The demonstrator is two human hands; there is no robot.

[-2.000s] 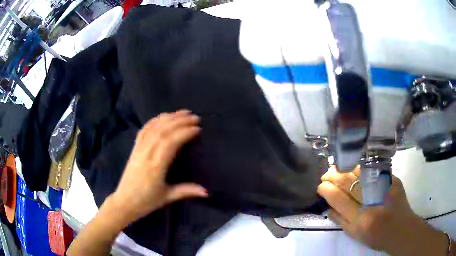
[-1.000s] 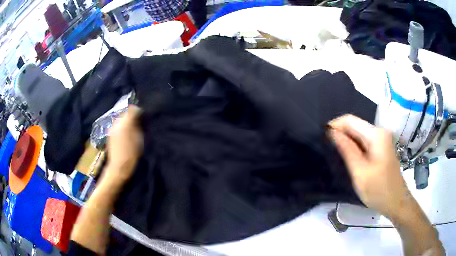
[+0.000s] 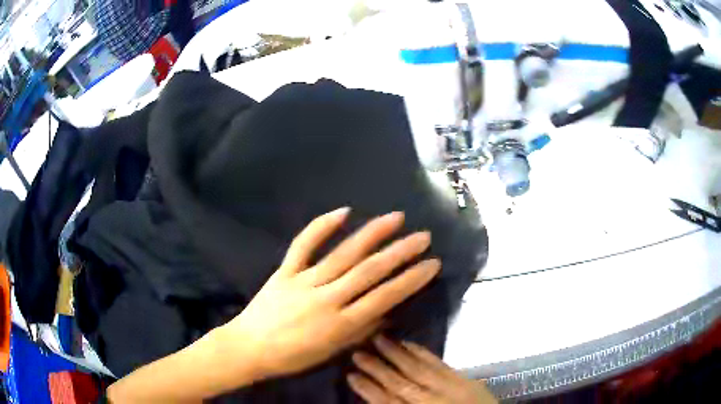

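Note:
The black garment (image 3: 292,158) lies in folds over the left and middle of the sewing table, its right edge close to the needle area. My left hand (image 3: 340,296) lies flat on the garment, fingers spread and pointing up and right. My right hand (image 3: 415,379) is at the bottom edge, partly cut off, its fingers on the cloth just below my left hand; whether it pinches the cloth is hidden. The white sewing machine head (image 3: 427,87) with a blue stripe stands behind, its presser foot (image 3: 461,192) beside the garment edge.
Black thread snips (image 3: 696,213) lie at the right. A grey ruler strip (image 3: 601,359) runs along the front edge. A second dark cloth (image 3: 47,229) hangs at far left, with a red box (image 3: 73,388) below. A black cylinder (image 3: 593,101) points toward the machine head.
The garment was spread between both hands; now it lies bunched beside the needle area. My left hand has moved right onto it, my right hand down and left. The view has shifted right.

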